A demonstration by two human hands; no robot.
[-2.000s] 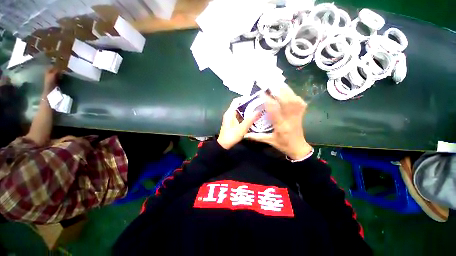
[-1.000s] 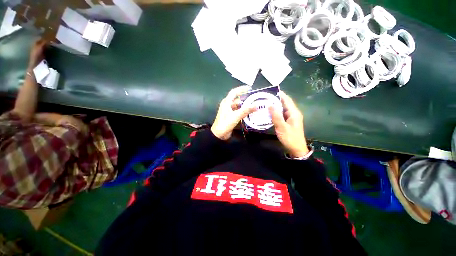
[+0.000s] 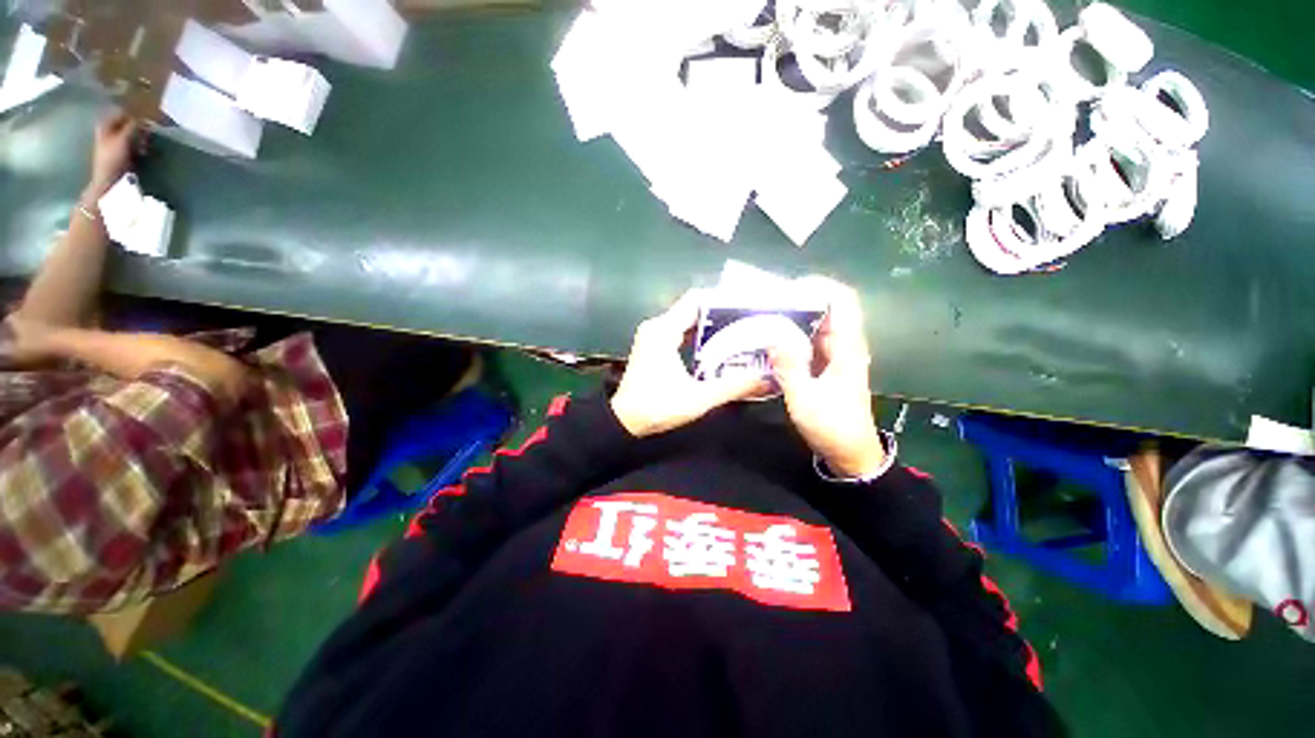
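Observation:
My left hand (image 3: 666, 369) and my right hand (image 3: 837, 378) hold a small dark-edged unit (image 3: 753, 326) between them, close to my chest at the bench's near edge. A white coiled cable (image 3: 744, 348) lies against the unit, partly hidden by my fingers and thumbs. A small white flap or card (image 3: 750, 277) shows at the unit's far side; its exact kind is unclear. White insert cards (image 3: 707, 137) lie spread on the bench beyond my hands. Several white coiled cables (image 3: 995, 118) are heaped to their right.
The dark green bench (image 3: 418, 216) runs across the view. White boxes (image 3: 217, 113) stand at the upper left near a neighbour's hand (image 3: 116, 147). That person in plaid (image 3: 173, 447) sits left. Blue stools (image 3: 1060, 505) stand on both sides. Another person's grey clothing (image 3: 1247, 519) shows at right.
Both hands still hold the unit and coil. The unit has tipped so its dark edge faces up, and a white piece now shows beyond it. The thumbs have moved over the coil's near side.

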